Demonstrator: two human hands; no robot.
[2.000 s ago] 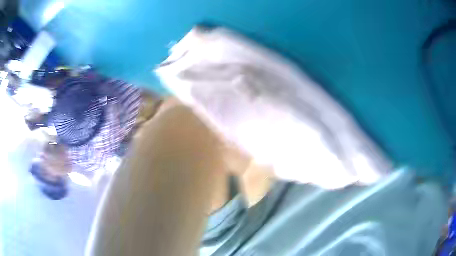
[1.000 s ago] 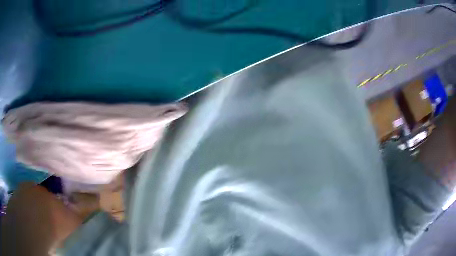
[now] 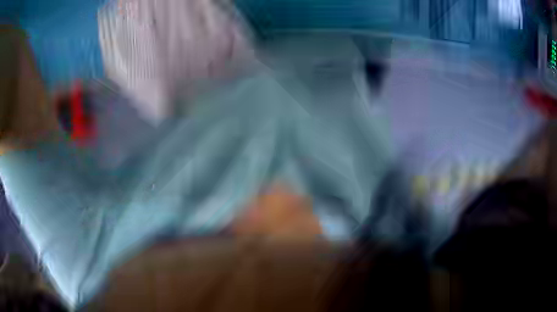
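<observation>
The frame is heavily blurred by motion. A pale pink pleated cloth [image 3: 174,49] hangs at the near edge of the blue-green bench [image 3: 336,15], at the upper left. The wearer's grey-green garment [image 3: 244,146] fills the middle. A bare forearm [image 3: 21,91] shows at the left edge above a sleeve. A dim brownish shape, perhaps the other arm, is at the right edge. Neither of my hands can be made out, and no held thing shows.
A blurred red object [image 3: 79,116] is at the left, and another red shape [image 3: 540,100] is at the right edge. Green lit marks [image 3: 553,55] show at the upper right. Grey floor [image 3: 446,116] with a blurred yellow line lies at the right. Dark shapes fill the lower right.
The view has swung. The cloth now shows higher up, and the bench is a band along the top. The cartons and the black cable loops seen earlier no longer show clearly.
</observation>
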